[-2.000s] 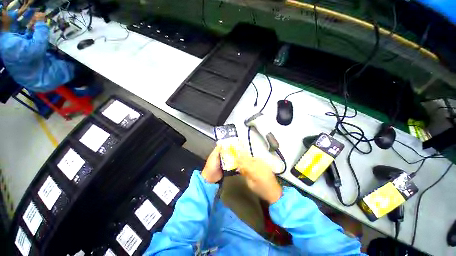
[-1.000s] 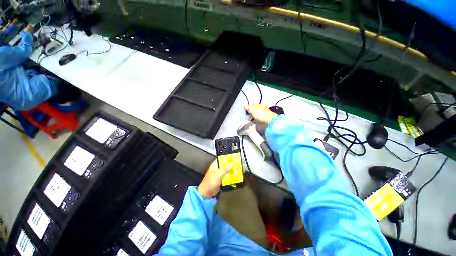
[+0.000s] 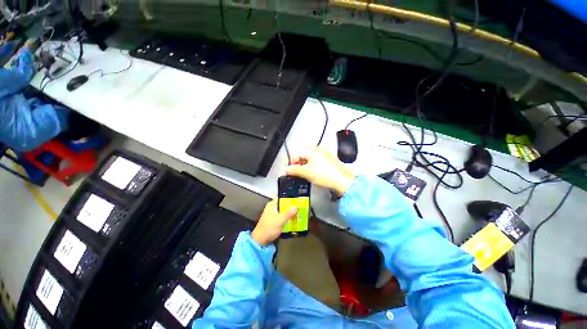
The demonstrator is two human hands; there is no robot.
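Note:
A phone unit (image 3: 294, 202) with a black speckled top end and a yellow sheet stands upright in my left hand (image 3: 271, 222), with the thumb on the yellow sheet. My right hand (image 3: 316, 168) is at the phone's top end, its fingers closed on the end of a thin black cable (image 3: 286, 145). Whether the plug is inside the phone cannot be told. Two more phone units lie on the bench: one (image 3: 408, 184) partly under my right sleeve, one (image 3: 494, 246) at the right.
An empty slotted tray (image 3: 242, 122) lies on the bench (image 3: 168, 106). Stacked trays (image 3: 106, 215) with white-labelled phones stand at the left. Computer mice (image 3: 347, 146), a barcode scanner (image 3: 487, 210) and tangled cords lie at the right. A person in a blue smock (image 3: 29, 106) sits at far left.
My right hand has come back from the bench to the phone's top end, bringing the cable. My left hand still holds the phone. The view has shifted slightly.

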